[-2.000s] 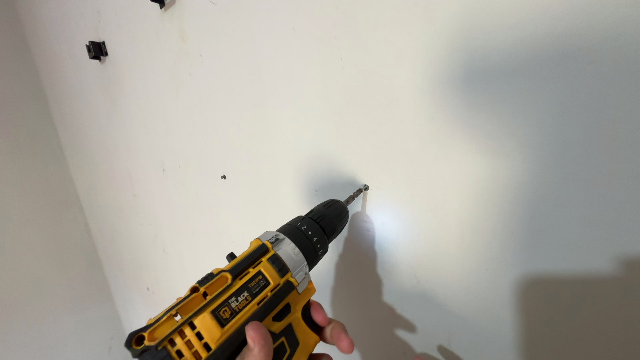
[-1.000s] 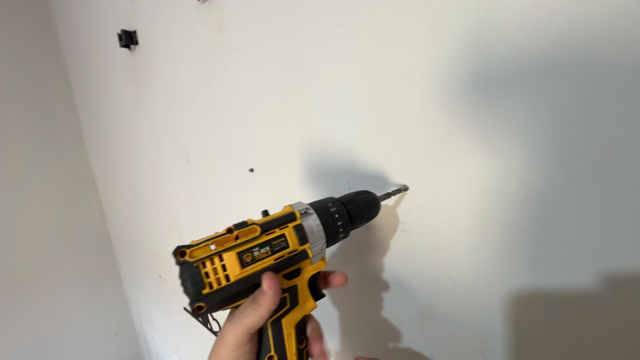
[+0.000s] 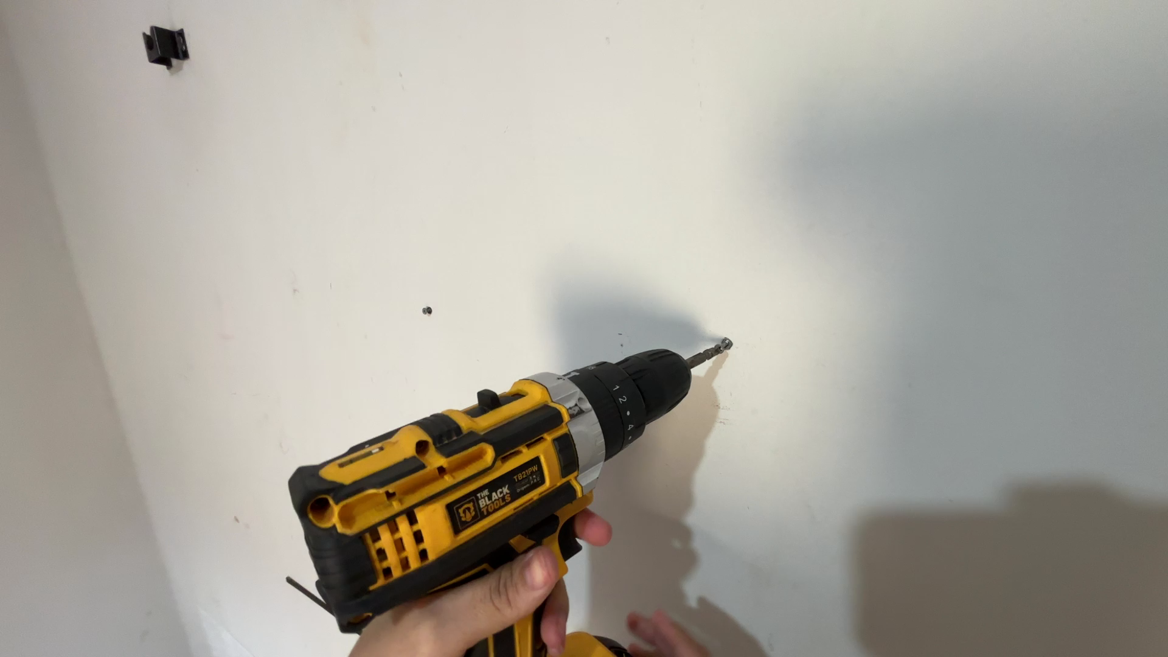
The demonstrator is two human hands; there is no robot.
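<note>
My left hand [image 3: 497,593] grips the handle of a yellow and black cordless drill [image 3: 474,484], thumb on the near side and a finger by the trigger. The drill points right and slightly up. From its black chuck [image 3: 662,383] a thin metal bit [image 3: 707,354] reaches the white wall [image 3: 511,182]; at its tip is a small metallic end, and whether that is a screw head is unclear. Fingers of my right hand [image 3: 662,634] show at the bottom edge beside the drill's yellow base; the rest is out of view, so its hold cannot be told.
A small black bracket or clip [image 3: 166,46] is fixed on the wall at upper left. A small dark hole or screw [image 3: 427,311] marks the wall left of the chuck. The wall meets another wall surface [image 3: 64,411] at the left. Shadows fall on the right side.
The drill, held by my left hand throughout, has turned from a steeper upward slant to a flatter one. Fingers of my right hand now show at the bottom edge.
</note>
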